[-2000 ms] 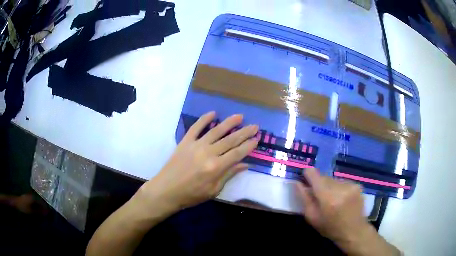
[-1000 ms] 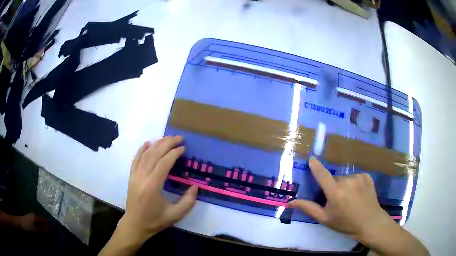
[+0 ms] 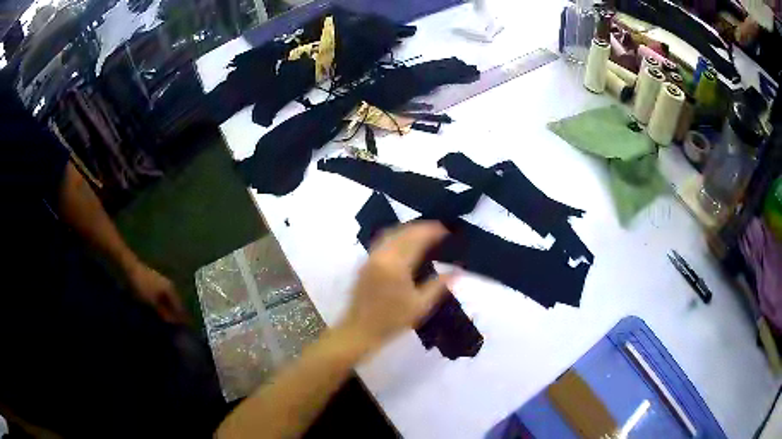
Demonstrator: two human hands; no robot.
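Observation:
Wide black cut panels (image 3: 514,261) lie overlapping on the white table in the middle of the view. My left hand (image 3: 399,279) is over the lower-left panel, slightly blurred, with fingers apart and curved. A short dark piece (image 3: 454,330) shows below the fingers; I cannot tell whether they touch it. The blue see-through template (image 3: 549,411) is at the lower right, cut off by the frame edge, with a brown strip and a white-edged slot showing. My right hand is not in view.
A black fabric pile (image 3: 300,129) with tan pieces lies at the far left, beside a ruler (image 3: 514,73). Thread cones (image 3: 666,113), green cloth (image 3: 613,150) and snips (image 3: 690,276) are at the right. A person's arm (image 3: 111,236) and a plastic-wrapped bundle (image 3: 257,309) are left.
The view has turned left, so the template has shifted to the lower right. My left hand has left the template and is over the black panels. My right hand has gone out of view.

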